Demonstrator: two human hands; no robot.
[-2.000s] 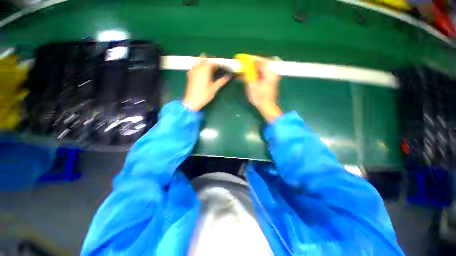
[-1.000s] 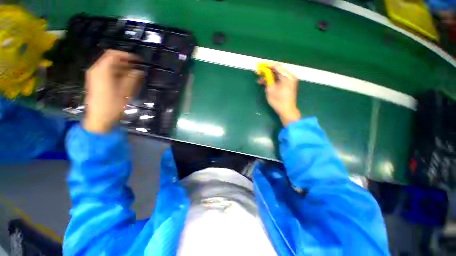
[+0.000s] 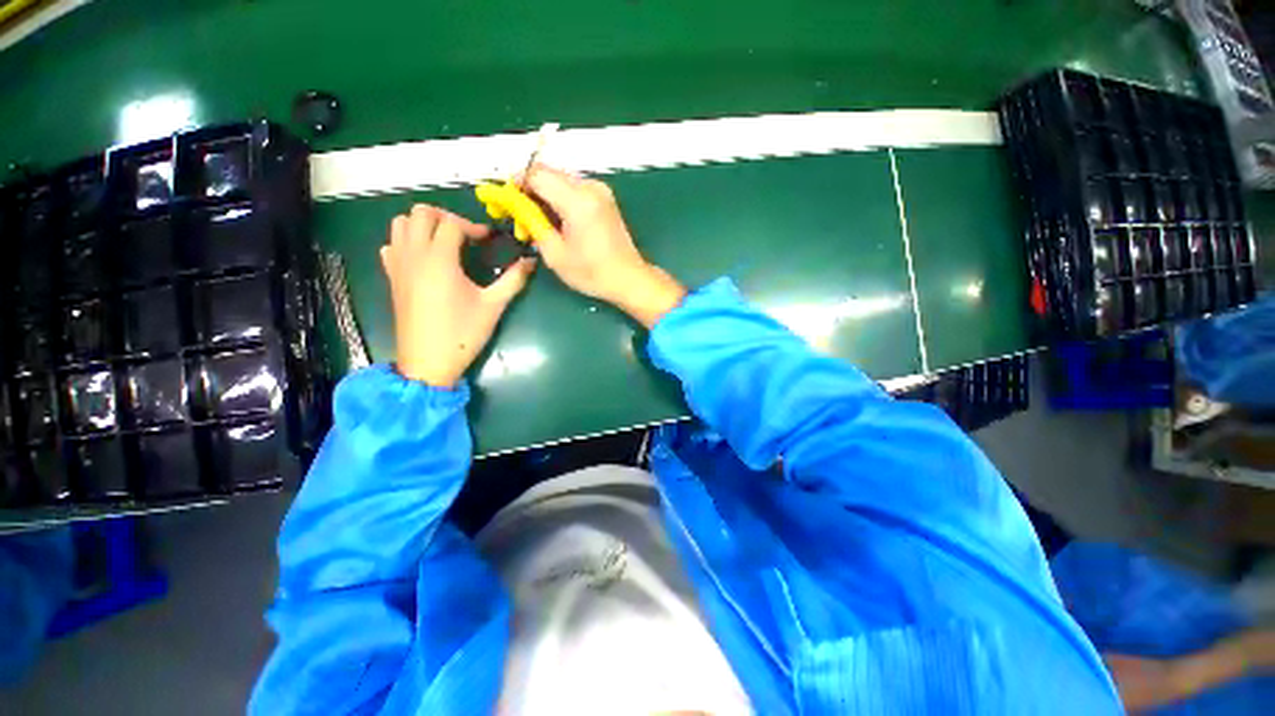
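My left hand is over the green bench, its thumb and index finger curved around a small round black part, mostly hidden between the fingers. My right hand is beside it, touching or nearly touching the part. Bright yellow finger cots cover its fingertips. A thin pale stick projects forward from the right fingers over the white strip. How the right fingers grip the stick is partly hidden.
A black compartment tray is at the left, with silver tweezers beside it. Stacked black trays stand at the right. A loose round black part lies beyond the white strip. Another person's forearm shows at lower right.
My left hand has moved from over the left tray back to my right hand, with a black part now at its fingers. The view has shifted, bringing the right-hand tray stack further in.
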